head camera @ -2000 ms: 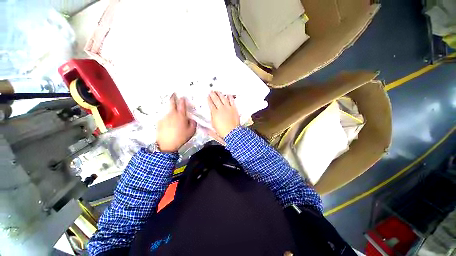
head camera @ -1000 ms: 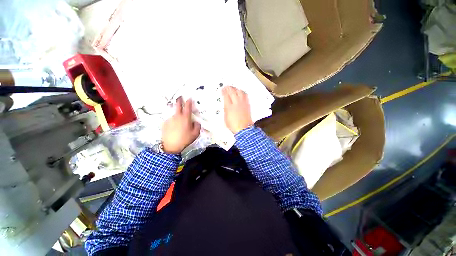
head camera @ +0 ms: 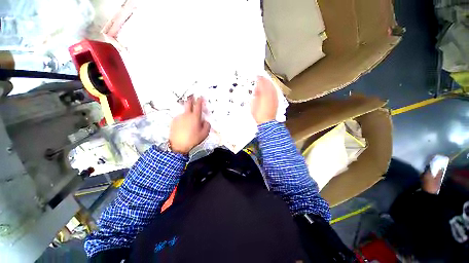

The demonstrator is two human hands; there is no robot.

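White paper sheets lie flat on the table in front of me. Small dark loose parts are scattered on the paper between my hands. My left hand rests at the near left of the parts, palm down, with its fingertips on the paper. My right hand lies on the right part of the paper, beside the parts, fingers together and slightly blurred. No held thing shows in either hand, but the space under the right palm is hidden.
A red tape dispenser and crinkled clear plastic are at left, beside the grey machine. Open cartons with beige pieces stand at right. A person's hand holds a white object at lower right.
My right hand has moved right across the paper, away from my left hand. More dark parts show spread between the hands. A person has come into view at lower right.
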